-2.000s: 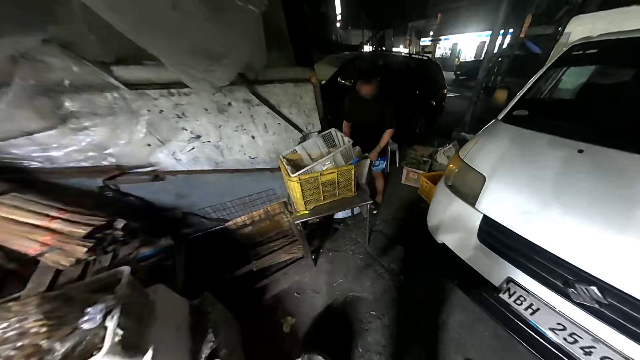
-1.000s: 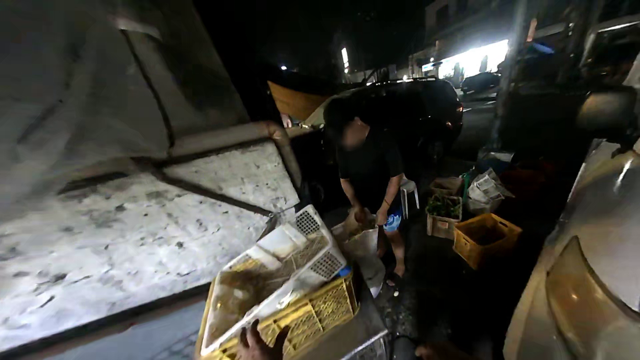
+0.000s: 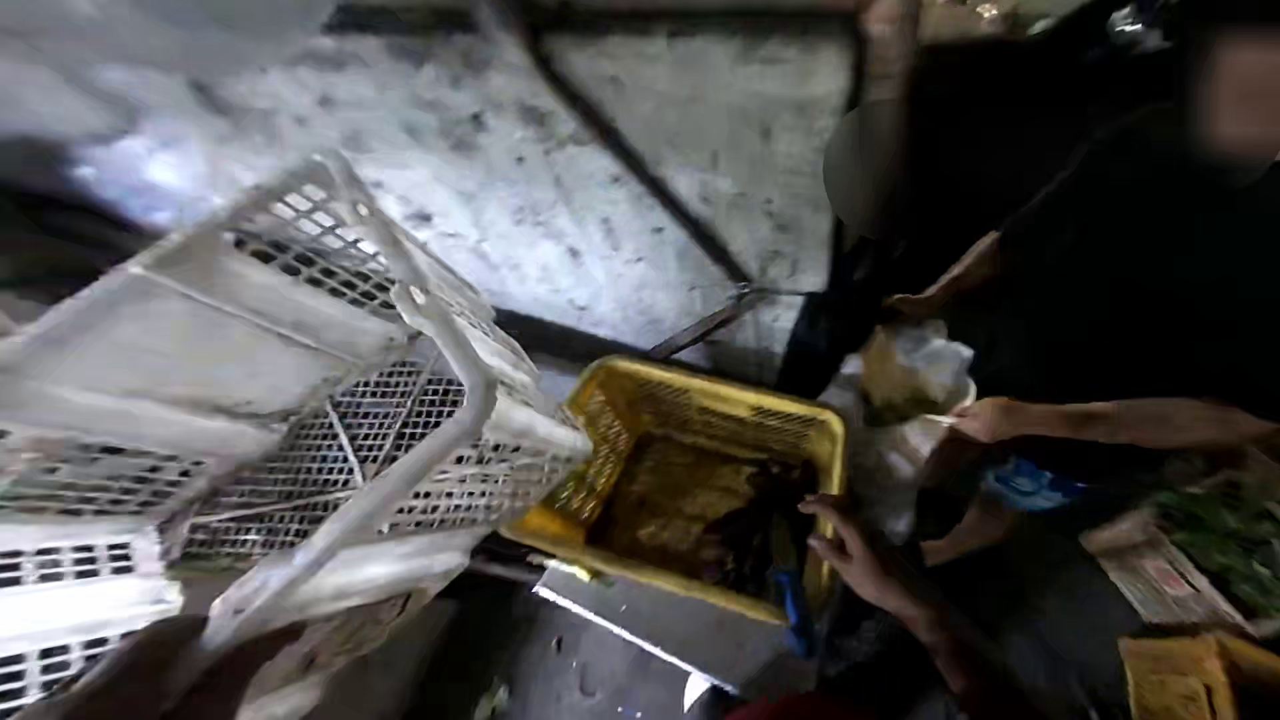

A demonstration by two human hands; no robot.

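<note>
A white plastic crate with mesh sides point(image 3: 440, 320), tilted toward the view, fills the left side. At its lower edge my left hand point(image 3: 150, 665), blurred and partly hidden, grips it. A yellow plastic crate point(image 3: 700, 385) stands on a grey table point(image 3: 640, 610), dark matter lying in its bottom. Near that crate's right rim is my right hand point(image 3: 855, 555), its fingers apart and nothing seen in them. Just left of this hand a blue-handled tool point(image 3: 792, 605) leans at the crate's near right corner; its kind is unclear.
At the right a person in a dark shirt point(image 3: 1110, 260) holds a pale plastic bag point(image 3: 900, 380). A crate of green leaves point(image 3: 1170, 575) and an orange-yellow crate point(image 3: 1170, 680) stand at lower right. Behind the table is a stained white panel point(image 3: 640, 200) with a dark bar across it.
The white crate, earlier on top of the yellow crate, is now off it to the left, and the yellow crate's inside shows. My right hand has come to its rim. The view is closer.
</note>
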